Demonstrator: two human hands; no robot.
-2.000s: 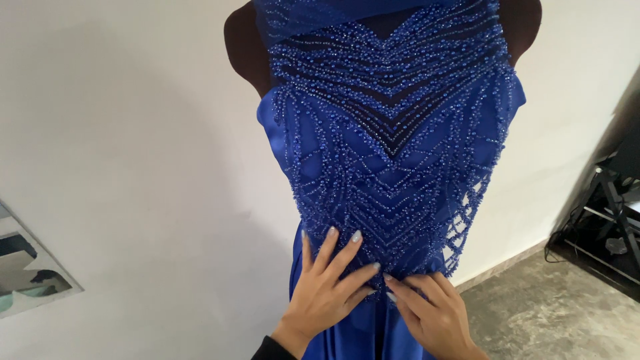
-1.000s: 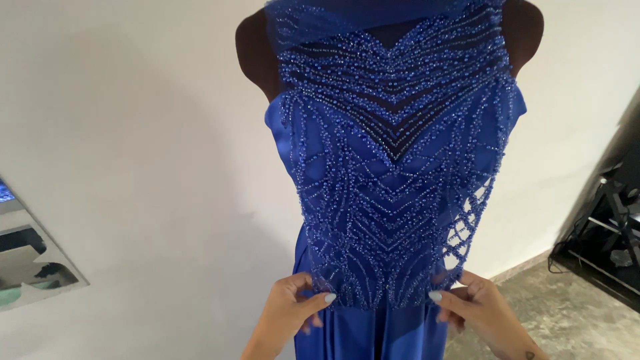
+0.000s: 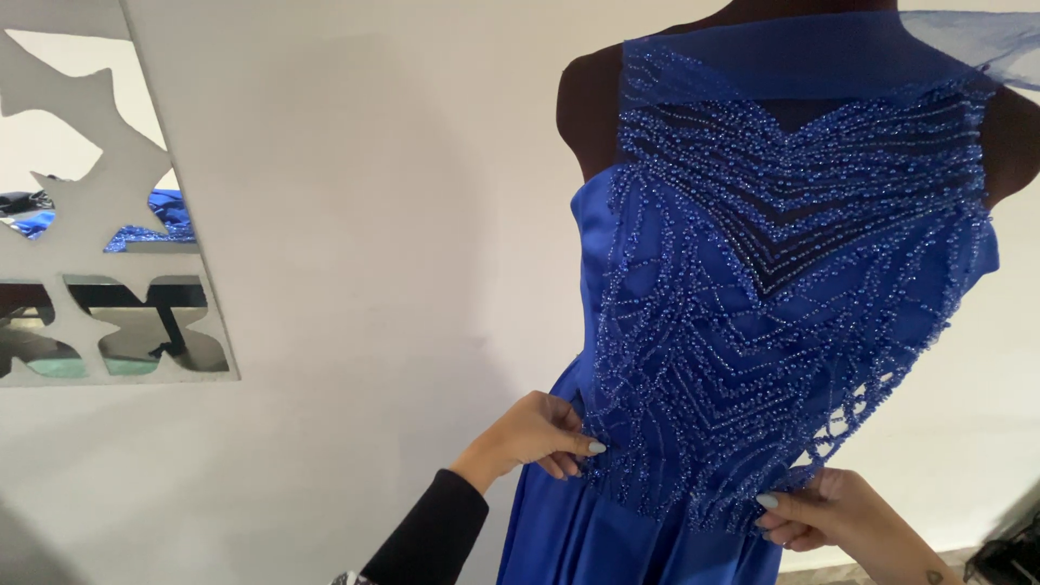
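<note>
A blue satin dress [image 3: 626, 544] hangs on a dark dress form [image 3: 593, 106]. Over its bodice lies a panel of beaded blue mesh [image 3: 747, 341], with a strip of sheer blue tulle [image 3: 764, 61] across the top. At the waist on the left, my left hand [image 3: 552, 439] pinches the lower edge of the beaded mesh between thumb and fingers. My right hand [image 3: 812, 508] pinches the lower right edge of the same mesh, which stands away from the bodice at the right side, with wall visible through its open beadwork.
Behind the dress form is a pale wall [image 3: 349, 244]. A mirror with cut-out shapes [image 3: 130, 264] hangs on the wall at the left and reflects blue fabric. Something dark [image 3: 1007, 561] lies at the bottom right corner, near the floor.
Two seconds ago both hands lay close together at the front of the waist; they then moved apart to the mesh's lower edges. The view has shifted left.
</note>
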